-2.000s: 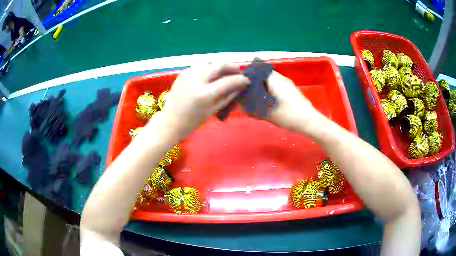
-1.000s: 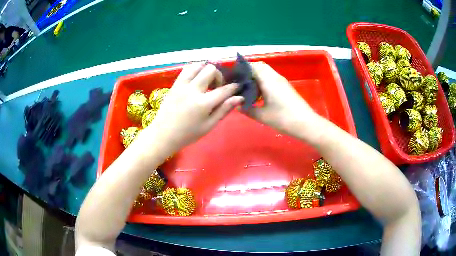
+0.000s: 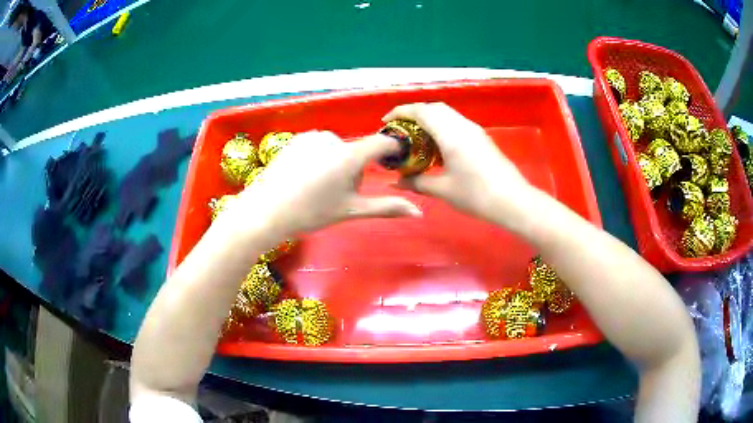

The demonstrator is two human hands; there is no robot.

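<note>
My right hand [image 3: 462, 161] holds a gold shell [image 3: 419, 147] above the back middle of the red tray [image 3: 396, 351]. The shell's opening faces left, with black lining at its mouth. My left hand [image 3: 318, 182] is at that opening, its fingers at or in the black lining and its thumb stretched out below. How far the fingers reach inside is hidden. Several gold shells [image 3: 239, 159] lie along the tray's left side, and more gold shells [image 3: 512, 314] lie in its front right corner.
A loose heap of black pieces [image 3: 95, 240] lies on the bench left of the tray. A red perforated basket [image 3: 648, 240] with gold shells stands at right, and a clear plastic bag [image 3: 735, 330] is below it. A person [image 3: 31, 37] shows at the far upper left.
The black piece spread between my hands has gone down to a small dark part at the shell's mouth. The gold shell now shows in my right hand. My left thumb has opened away.
</note>
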